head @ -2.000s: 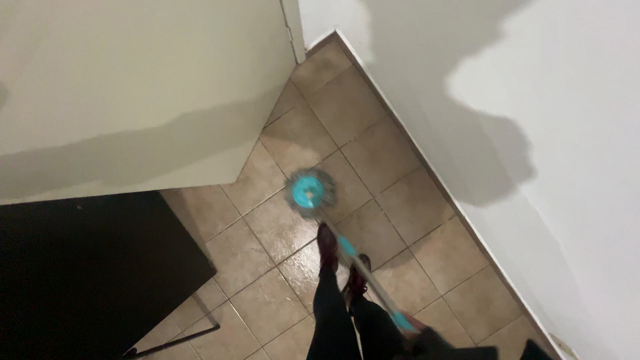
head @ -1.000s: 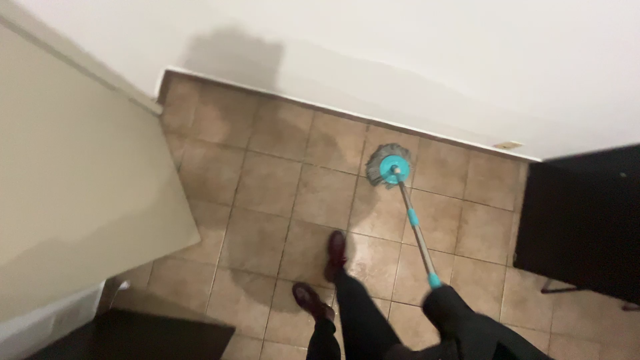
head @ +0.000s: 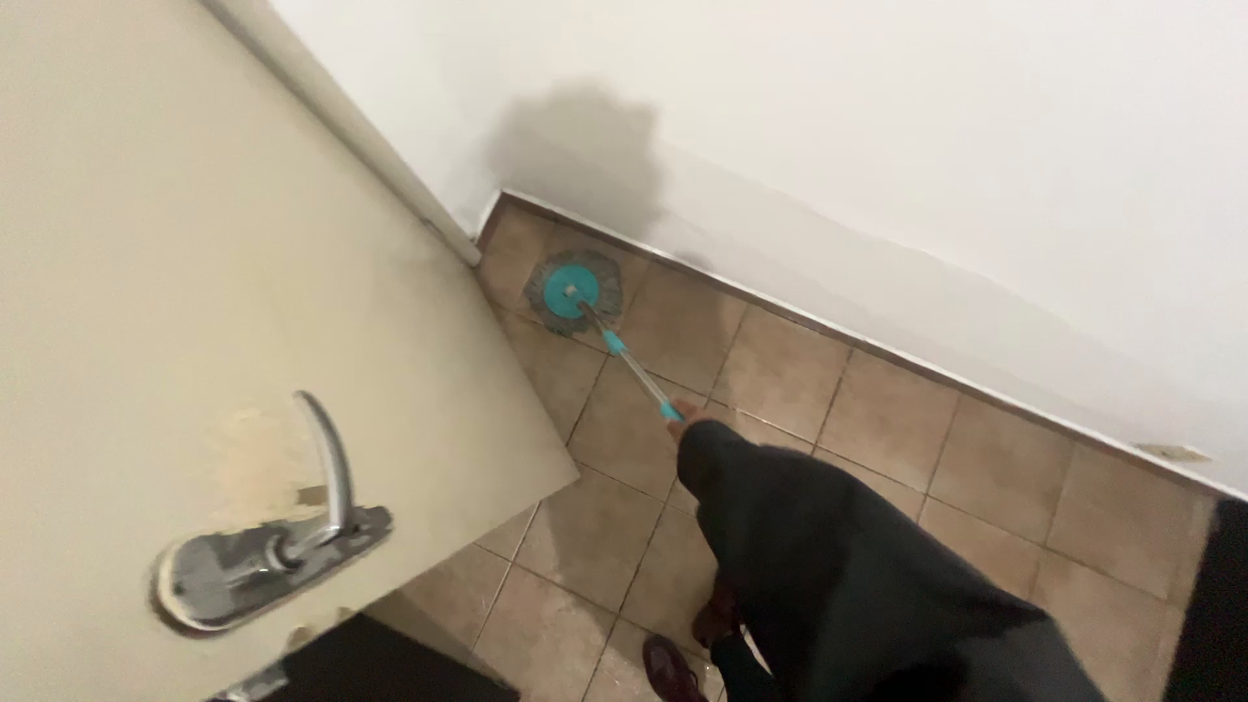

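A round mop head with grey strands and a turquoise disc (head: 571, 291) lies on the tiled floor near the corner, between the door and the white wall. Its metal handle (head: 643, 378) with turquoise joints slants down to the right. My right hand (head: 688, 417) is closed around the handle at the lower turquoise joint, and a dark sleeve covers the arm behind it. The rest of the handle is hidden by the hand and sleeve. My left hand is out of view.
A cream door (head: 419, 390) with a metal lever handle (head: 336, 468) fills the left side. A white wall (head: 877, 146) with a skirting edge runs along the right. My dark red shoes (head: 671, 671) stand on brown floor tiles (head: 565, 624). Dark surfaces show at the bottom left and right edge.
The mop head has moved along the wall to the corner by the door; one second ago it lay farther along the wall. The view has turned and moved closer to the door.
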